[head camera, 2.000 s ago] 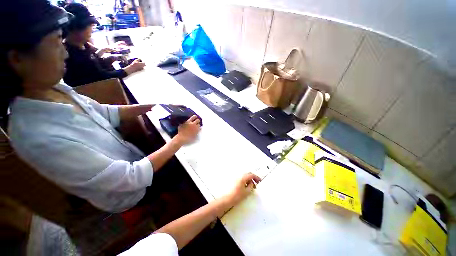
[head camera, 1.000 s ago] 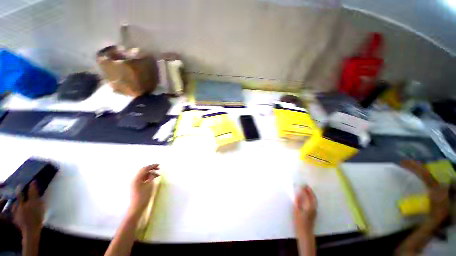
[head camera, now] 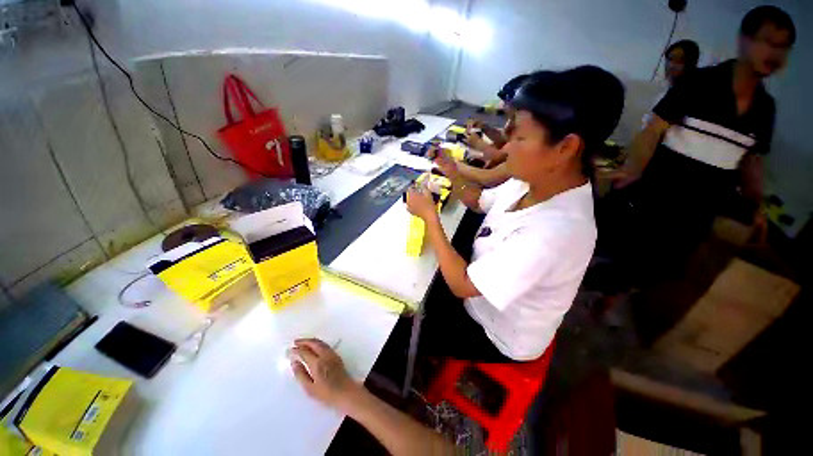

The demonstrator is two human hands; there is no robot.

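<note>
My right hand (head camera: 323,372) rests on the white table near its front edge, fingers bent. A pale patch shows at its fingertips; I cannot tell whether it is a held thing or glare. My left hand is not in view. An open yellow carton (head camera: 290,272) with raised white flaps stands behind my hand. A second yellow carton (head camera: 207,270) lies against its left side. Another yellow carton (head camera: 76,411) lies at the lower left, cut off by the edge.
A black phone (head camera: 135,348) lies on the table (head camera: 234,392). A blue-grey folder (head camera: 36,331) is at the left wall. A dark plastic bag (head camera: 278,198) lies behind the cartons. A seated person (head camera: 535,258) on a red stool (head camera: 499,396) handles a yellow carton at right. Brown cartons (head camera: 726,312) are beyond.
The view has swung from the left neighbour to the right neighbour. My left hand has left the picture. My right hand, absent two seconds ago, is now larger and nearer the middle.
</note>
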